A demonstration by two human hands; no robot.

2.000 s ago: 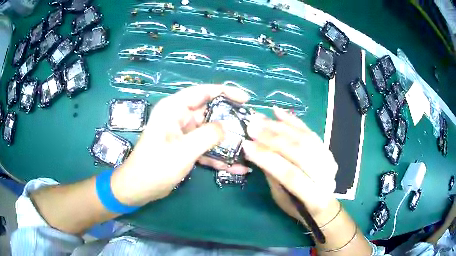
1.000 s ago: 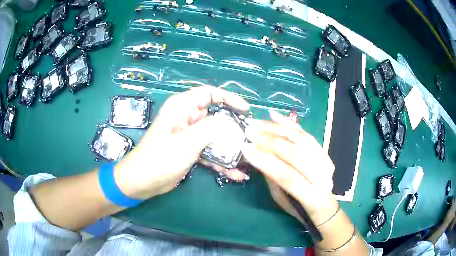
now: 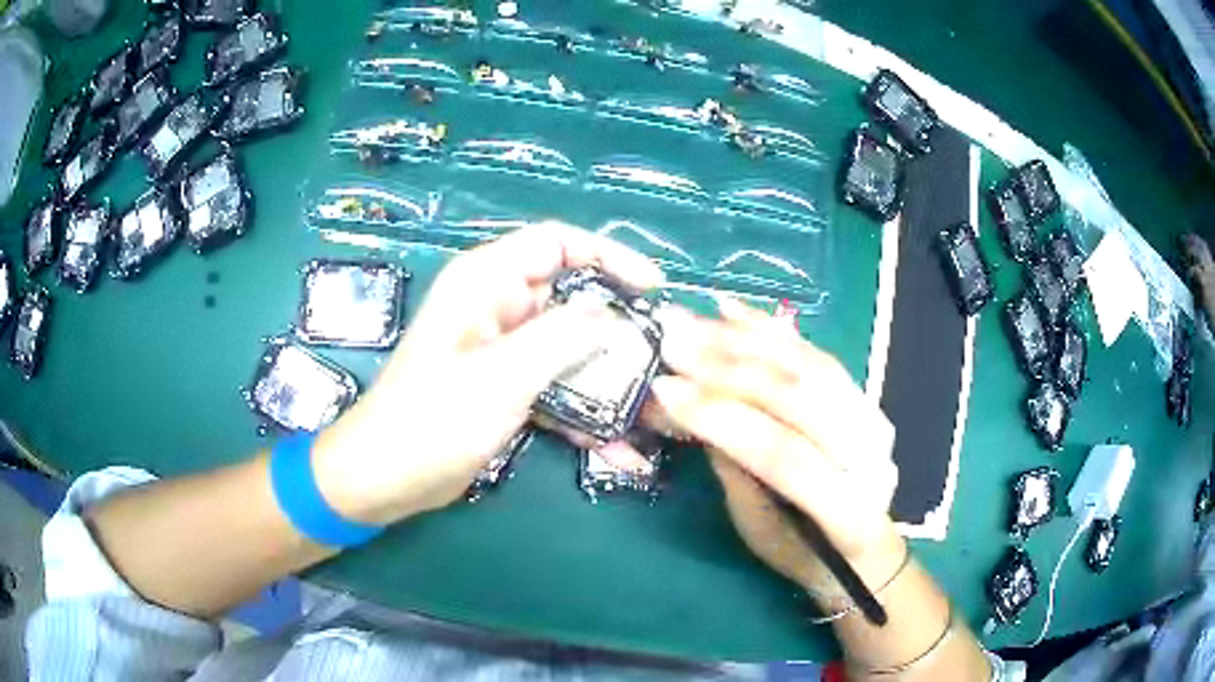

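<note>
A black square device unit (image 3: 610, 380) with a silvery open side facing up is held above the mat at the centre. My left hand (image 3: 460, 353), with a blue wrist strap (image 3: 304, 490), grips it, thumb over its face. My right hand (image 3: 786, 420) has its fingertips at the unit's right edge. Dark tweezers (image 3: 833, 566) lie under my right palm and stick out towards the wrist. What the fingertips do at the edge is too blurred to tell. Two units, one upright (image 3: 352, 304) and one tilted (image 3: 301, 385), lie left of my left hand.
Many units (image 3: 147, 229) lie at the far left and more (image 3: 1046, 287) at the right. A clear blister tray (image 3: 573, 193) with small parts lies behind my hands. A black strip sheet (image 3: 933, 333) and a white box with cable (image 3: 1102, 480) are at the right. Units lie partly under my hands.
The held unit has tilted a little between my hands. My grip stays about the same. The tweezers' end has shifted slightly to the right.
</note>
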